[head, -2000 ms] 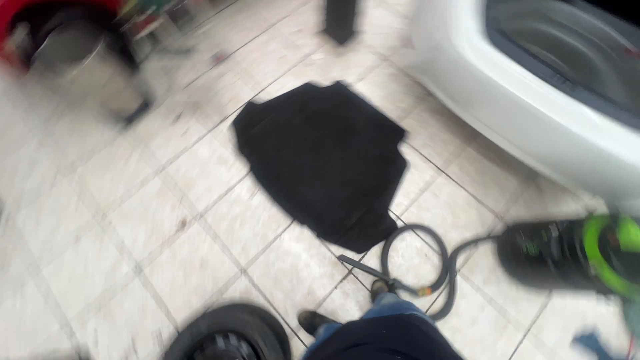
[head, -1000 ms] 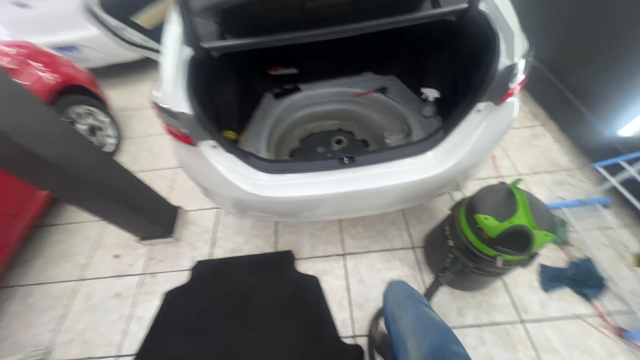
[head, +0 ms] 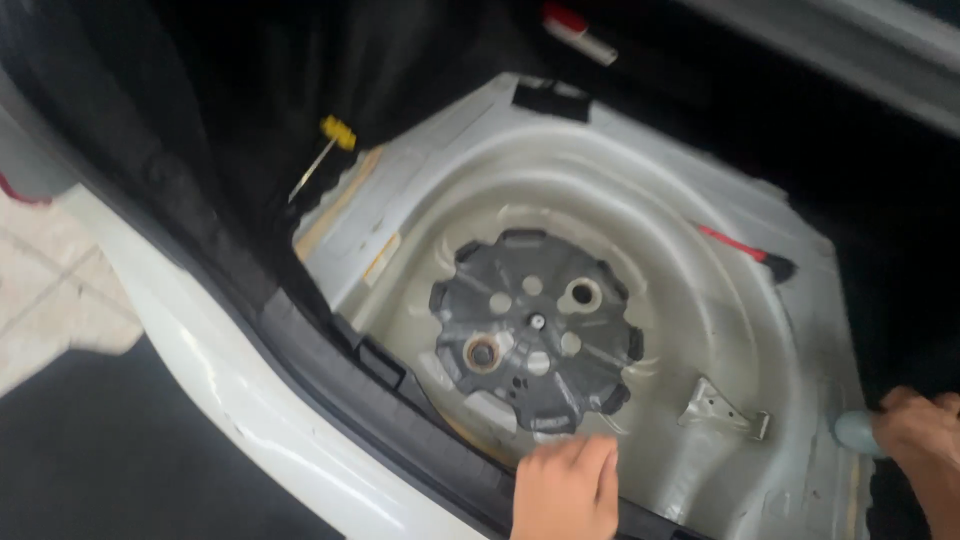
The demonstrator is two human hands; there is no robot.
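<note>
Below me is the bare metal spare-wheel well (head: 675,300) of a car trunk, with a dark round scalloped plate (head: 555,277) at its centre. My left hand (head: 566,484) is over the trunk's rear sill, its fingers curled; whether it holds anything cannot be told. At the right edge, my right hand (head: 919,431) is closed around a pale blue-green bottle (head: 857,433), whose rest is hidden by the hand. A red-handled brush (head: 739,245) with dark bristles lies on the well's right rim.
A yellow-handled screwdriver (head: 338,133) lies at the left of the trunk, a red and white object (head: 577,34) at the back. A metal bracket (head: 724,412) stands in the well. The black trunk sill (head: 420,420) and white bumper (head: 247,420) border the near side.
The view has moved in close over the trunk, which was seen from farther off before. Both hands are now in sight, the right one on the bottle that stood at the trunk's right side.
</note>
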